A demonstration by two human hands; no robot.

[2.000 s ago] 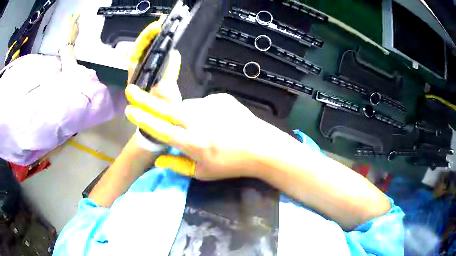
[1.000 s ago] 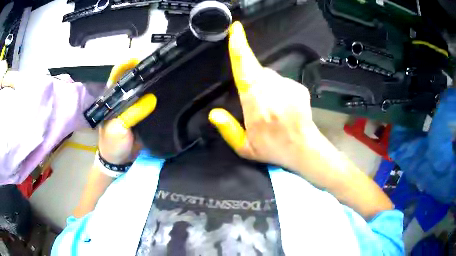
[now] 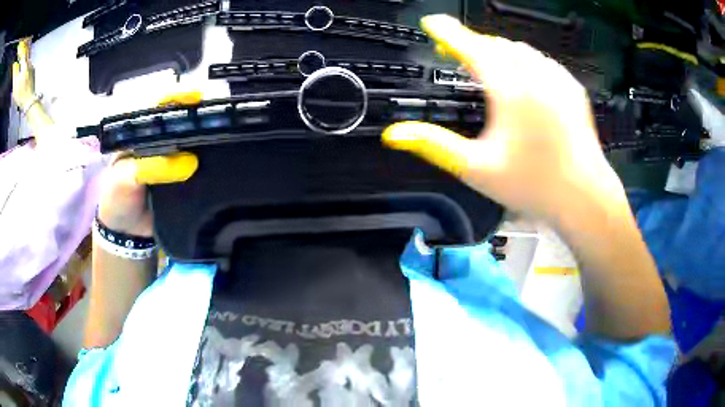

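A black panel assembly (image 3: 310, 171) is held level in front of my chest, its slotted bar (image 3: 199, 119) uppermost and its U-shaped recess (image 3: 334, 224) towards me. A silver ring (image 3: 332, 100) stands mid-bar. My left hand (image 3: 143, 187) grips the left end, with the yellow-covered thumb on the front and a yellow fingertip behind the bar. My right hand (image 3: 525, 119) is at the right end, with the yellow-covered thumb by the bar and the fingers raised over it, apart. Whether its palm touches the panel edge is unclear.
More black panels with silver rings (image 3: 319, 17) lie in rows beyond the held one. A white sheet (image 3: 60, 60) is under panels at the left. A person's pink sleeve (image 3: 48, 215) is at the left, and another person's blue sleeve (image 3: 688, 230) at the right.
The panel has turned from steeply tilted to nearly level, its front now facing up towards me. My right hand has moved from beside the ring to the right end.
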